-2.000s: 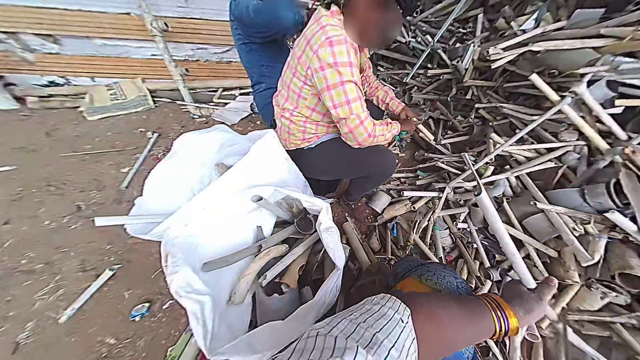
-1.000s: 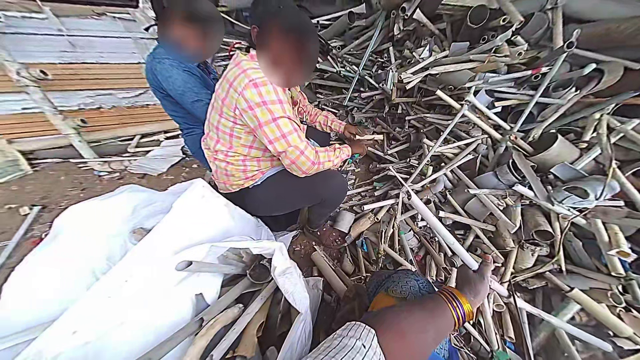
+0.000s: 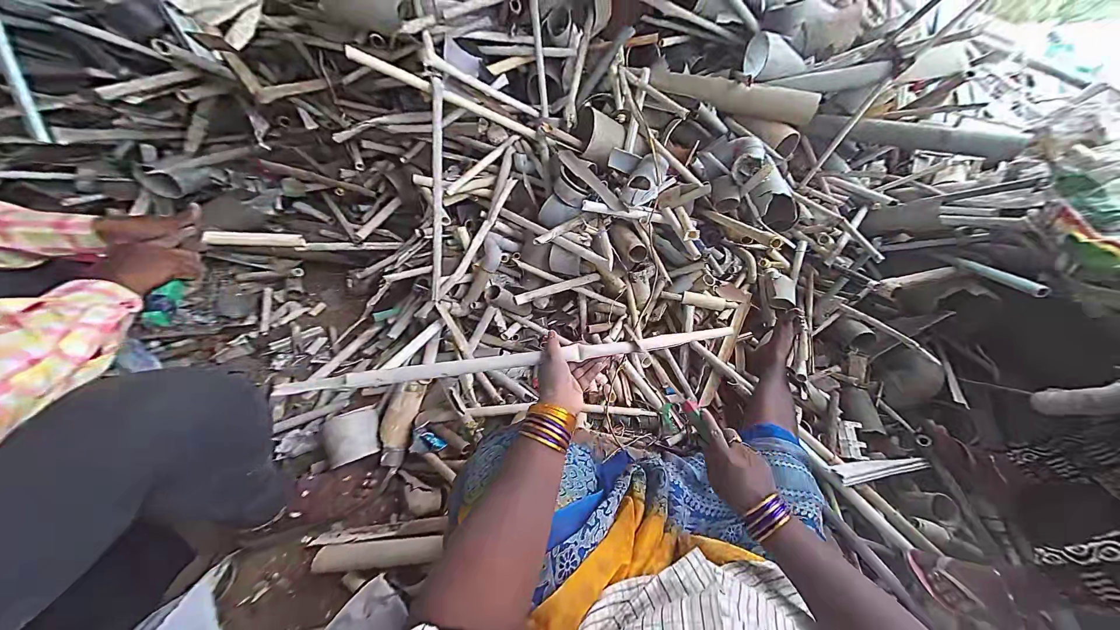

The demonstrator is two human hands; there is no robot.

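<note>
My left hand (image 3: 564, 372), with gold and purple bangles at the wrist, grips a long pale plastic pipe (image 3: 437, 367) around its middle. The pipe lies nearly level across the view, its right end a little higher. To the right and lower, my right hand (image 3: 735, 464) is closed on a small tool (image 3: 698, 418) with a green and red part; its exact kind is not clear. The tool points up toward the pipe and does not touch it. Beneath both hands spreads a heap of cut and broken pipes (image 3: 604, 289).
At the left sits a person in a checked shirt (image 3: 52, 341), whose hands are near a short pale pipe (image 3: 254, 239). Wide grey pipe pieces (image 3: 744, 96) lie farther back. A bare foot (image 3: 774, 350) rests among the scraps. Dark patterned cloth (image 3: 1067, 516) shows at the right edge.
The view has swung right and down to the heap. My left hand, earlier stretched out over the heap with a long pipe, is now in front of my lap. My right hand has come into view.
</note>
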